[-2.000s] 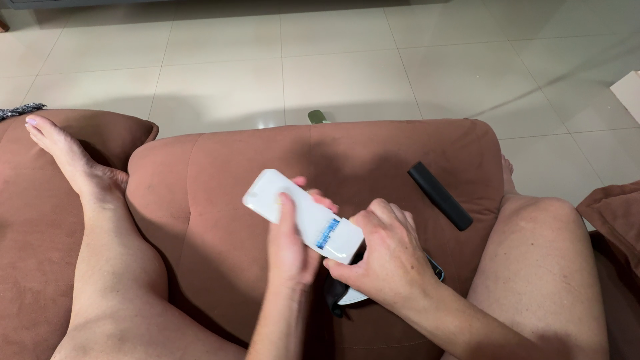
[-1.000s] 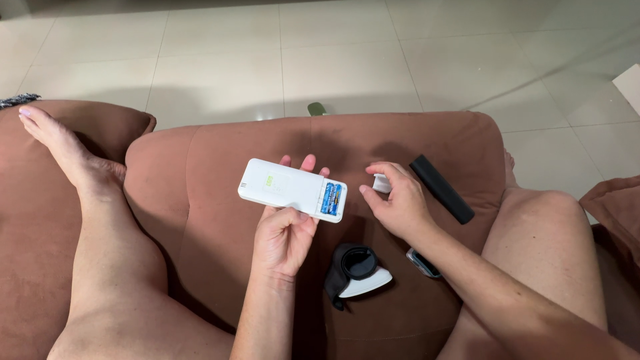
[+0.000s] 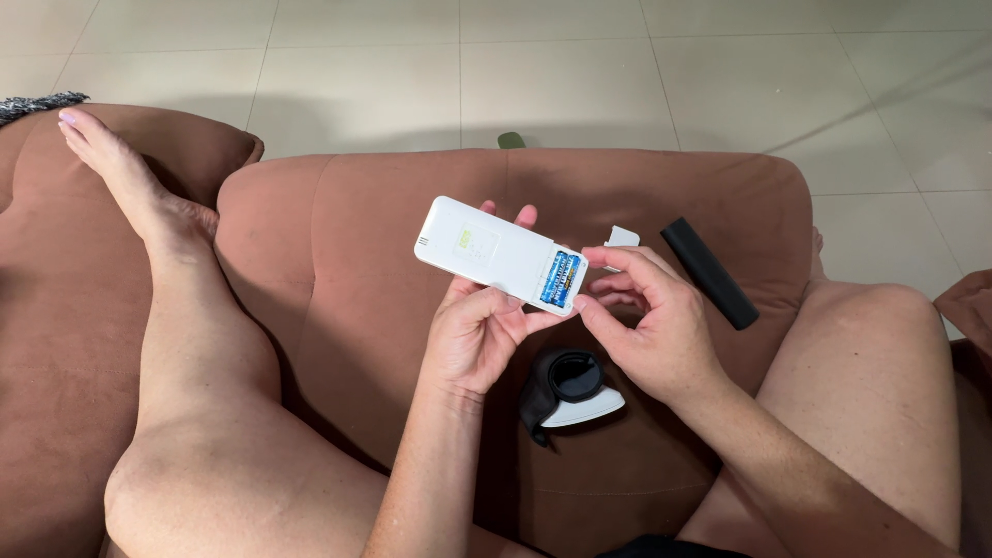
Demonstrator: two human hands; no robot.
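Note:
My left hand (image 3: 484,329) holds a white remote control (image 3: 496,252) from below, its back face up. At the remote's right end the battery compartment is uncovered, and blue batteries (image 3: 559,277) lie side by side in it. My right hand (image 3: 647,310) is at that end, thumb and index finger apart at its edge; whether they grip it I cannot tell. Just beyond the right fingers a small white battery cover (image 3: 622,237) lies on the sofa seat, partly hidden by the hand.
On the brown sofa (image 3: 372,372), a black bar-shaped object (image 3: 709,273) lies right of my right hand. A rolled black strap or cuff (image 3: 573,376) with a white part (image 3: 586,408) sits nearer me. My legs flank both sides. A green object (image 3: 511,140) shows beyond the sofa edge.
The battery cover has come off and been laid on the sofa; one second ago my right hand held it. That hand has since moved left to the remote's open end.

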